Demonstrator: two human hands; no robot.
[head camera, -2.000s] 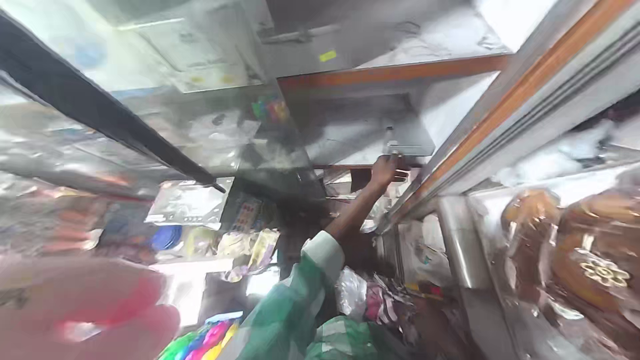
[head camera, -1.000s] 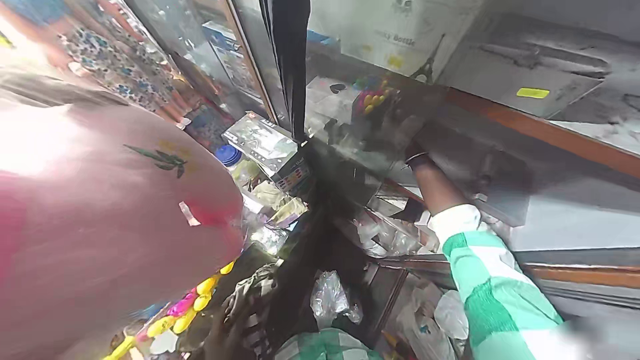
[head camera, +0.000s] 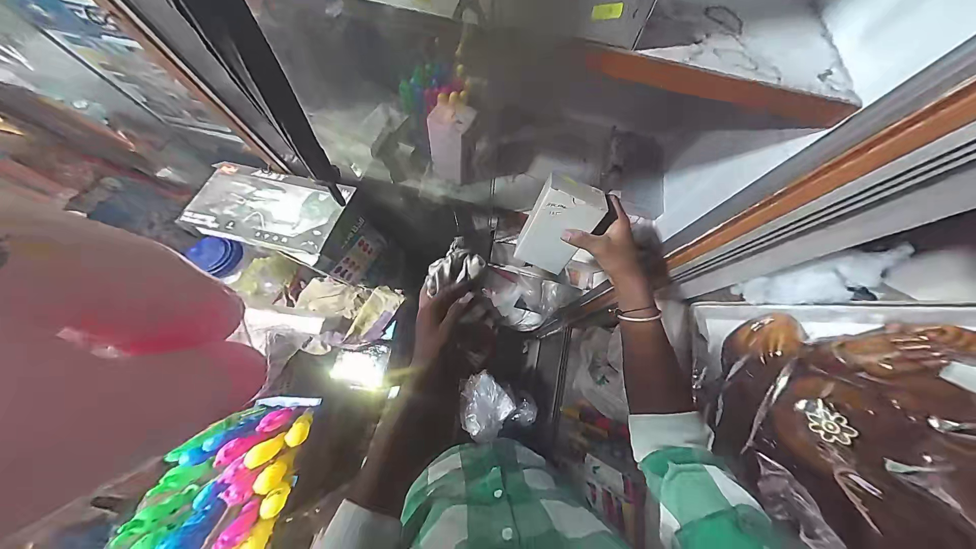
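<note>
My right hand (head camera: 614, 244) grips a white cardboard box (head camera: 560, 221) with small handwriting on it, in front of the shelf opening right of centre. The thumb lies on the near face and the other fingers are at its right end. In my left hand (head camera: 442, 313) is a crumpled black-and-white cloth (head camera: 455, 268), bunched above the fingers near the middle of the view. Below it, a clear plastic bag (head camera: 486, 406) lies close to the front of my checked shirt.
Left stand a printed carton (head camera: 263, 210), blue lids (head camera: 215, 256) and a large pink balloon-like thing (head camera: 107, 335). Colourful twisted balloon-like strands (head camera: 229, 480) hang lower left. Shelf edges with orange-brown trim (head camera: 724, 84) run across the upper right. Plastic-wrapped brown goods (head camera: 862, 412) lie at the right.
My right hand, reaching into the shelving without the box in view earlier, now holds the white box outside it. My left hand has come up into view with the cloth. The view has swung.
</note>
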